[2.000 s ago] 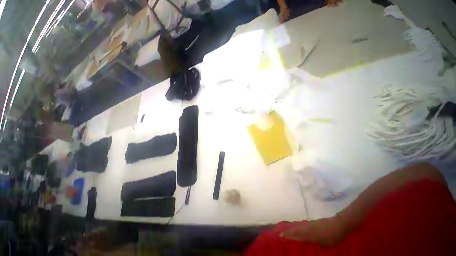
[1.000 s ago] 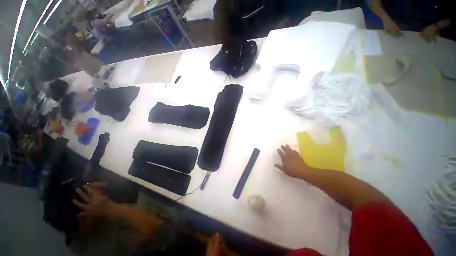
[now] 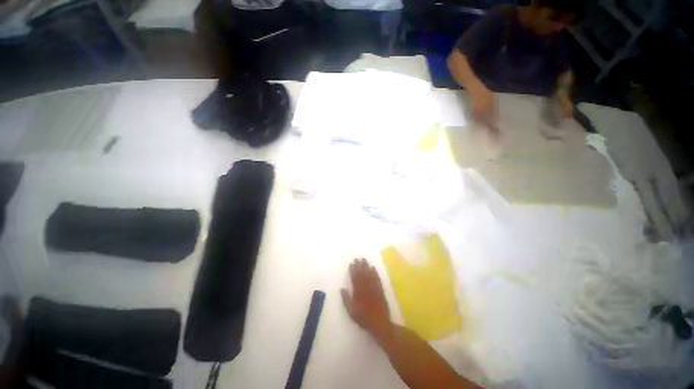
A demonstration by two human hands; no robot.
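My right hand [image 3: 368,295] is palm down over or on the white table [image 3: 289,258], between the dark strip [image 3: 306,342] and a yellow sheet [image 3: 426,285]. It is empty, its thumb apart; contact with the table is unclear. My left hand is not in view. A long black panel [image 3: 230,262] lies left of the strip, with another black panel [image 3: 122,232] farther left. More black panels [image 3: 106,334] lie at the lower left, partly cut off by the edge. A shiny black bundle [image 3: 247,110] sits at the table's far side.
Across the table, a person in dark clothing [image 3: 517,57] has both hands over a grey-beige sheet [image 3: 533,171]. White tangled strands [image 3: 616,304] lie at the right. A glaring white stack [image 3: 365,114] is at the middle back. A small dark object [image 3: 111,143] lies upper left.
The view has turned right and come closer; the panels shifted left. My right hand remains beside the yellow sheet, now pointing more upward. The nearby person's hands at lower left and the round pale object left view.
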